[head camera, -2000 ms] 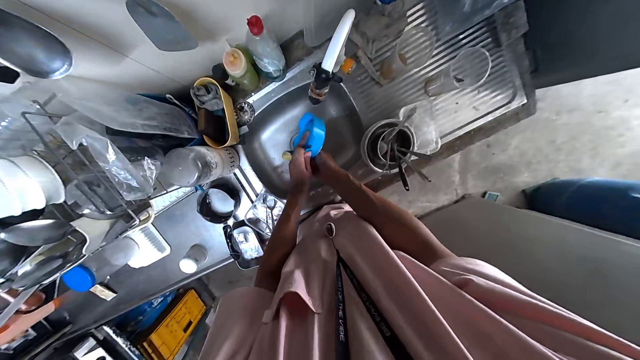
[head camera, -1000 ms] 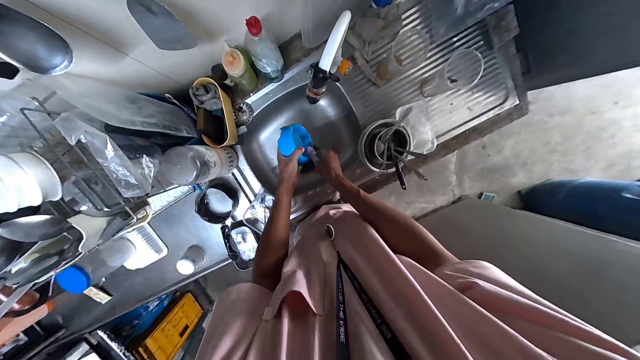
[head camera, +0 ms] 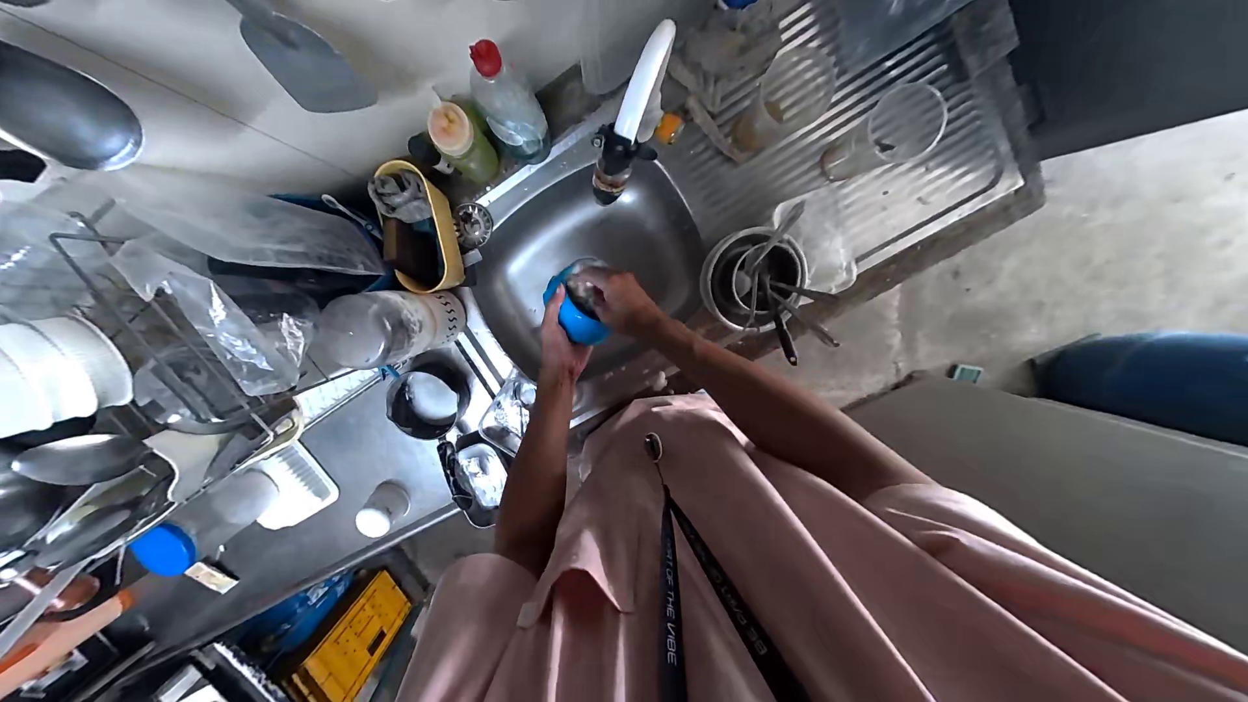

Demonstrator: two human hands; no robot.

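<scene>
Over the stainless steel sink [head camera: 643,229], my left hand [head camera: 563,341] grips a blue bowl or cup [head camera: 582,326] by its near left side. My right hand [head camera: 621,300] reaches to the mouth of the blue vessel from the right, its fingers closed around a greyish scrubber-like item [head camera: 585,281]; the fingers partly hide it. The faucet [head camera: 643,93], with a white spout and a dark tip, stands behind the hands at the sink's back edge. No running water can be made out.
Right of the sink stand a pot with utensils [head camera: 753,278] and a ribbed drainboard holding clear cups [head camera: 907,122]. Bottles [head camera: 512,107] and a yellow caddy [head camera: 444,234] line the back left. A large clear jar [head camera: 375,330] and a dish rack [head camera: 107,292] are at left.
The blue vessel has tilted and sits lower than a second ago. My right hand has moved from beside it to its mouth. Two seconds ago both hands were close together under it.
</scene>
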